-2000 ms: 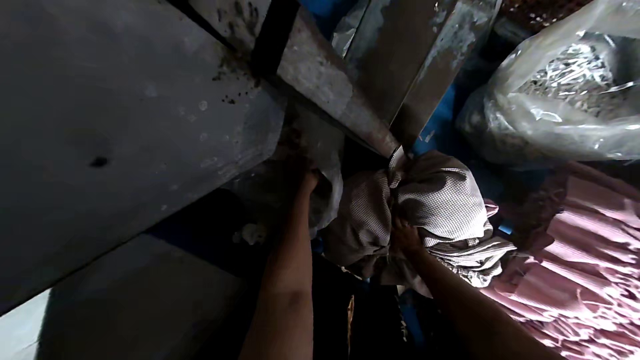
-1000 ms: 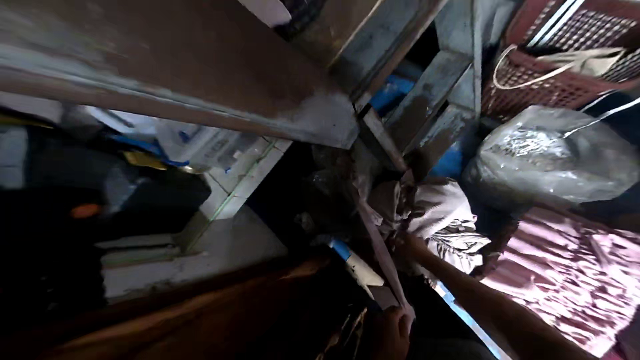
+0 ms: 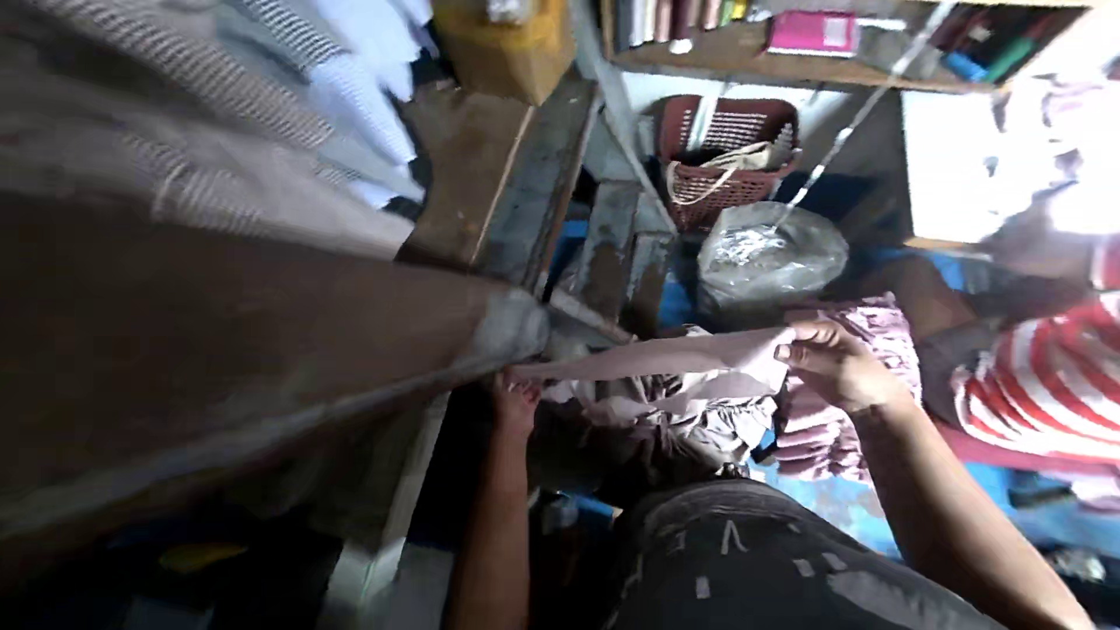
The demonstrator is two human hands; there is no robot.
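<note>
A pale pink strip of fabric [image 3: 669, 354] is stretched between my two hands, above a crumpled heap of light cloth [image 3: 722, 429]. My left hand [image 3: 518, 404], close to the rounded end of a dark board, grips the strip's left end. At the strip's right end, my right hand [image 3: 836, 363] pinches it between thumb and fingers. Ruffled pink fabric [image 3: 809, 429] lies behind and below my right hand.
The large dark board [image 3: 262, 350] fills the left. Beyond stand a clear plastic bag of small shiny pieces [image 3: 770, 254], a maroon plastic basket [image 3: 731, 157] and a wooden shelf [image 3: 787, 70]. Folded garments [image 3: 332, 96] lie upper left. A person in red-and-white stripes [image 3: 1050, 376] is at right.
My right hand has moved off the cloth heap and now holds the strip's right end. The strip, hanging near my left hand a second ago, is now drawn out sideways. The view has shifted greatly.
</note>
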